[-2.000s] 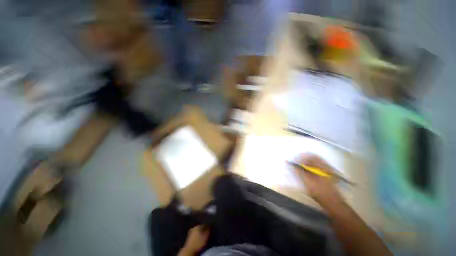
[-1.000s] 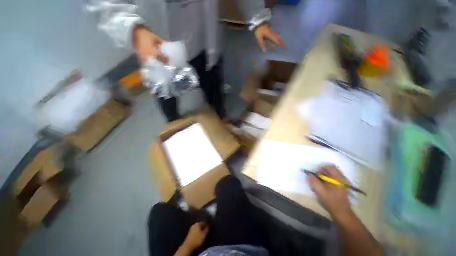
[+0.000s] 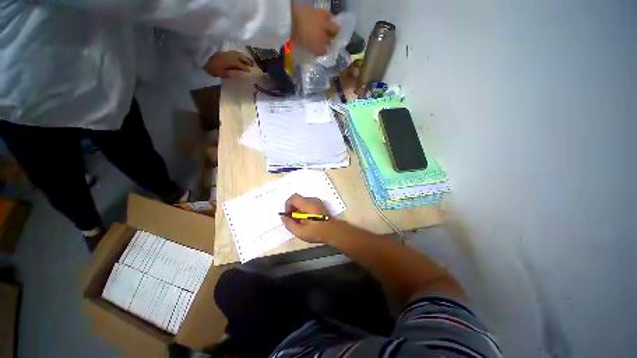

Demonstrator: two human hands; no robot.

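Note:
My right hand (image 3: 307,217) holds a yellow pen (image 3: 311,217) with black ends and rests on a white form (image 3: 262,224) with punched holes down its short edges. The form lies at a slant near the desk's front edge. The pen's tip is over or on the sheet; I cannot tell if it touches. My left hand is not in view. An open carton (image 3: 105,262) stands on the floor at the lower left, filled with rows of small white boxes (image 3: 157,276).
A person (image 3: 70,63) stands at the desk's far left, one hand holding a clear plastic bag (image 3: 314,73). Ruled papers (image 3: 300,133) lie beyond the form. A black smartphone (image 3: 403,138) rests on a green-blue form pile (image 3: 377,168) near the wall. A grey-brown bottle (image 3: 377,56) stands behind it.
The view has swung right towards the wall, and my left hand has left it. The other person's bag is now over the desk's far end. My right hand still holds the pen.

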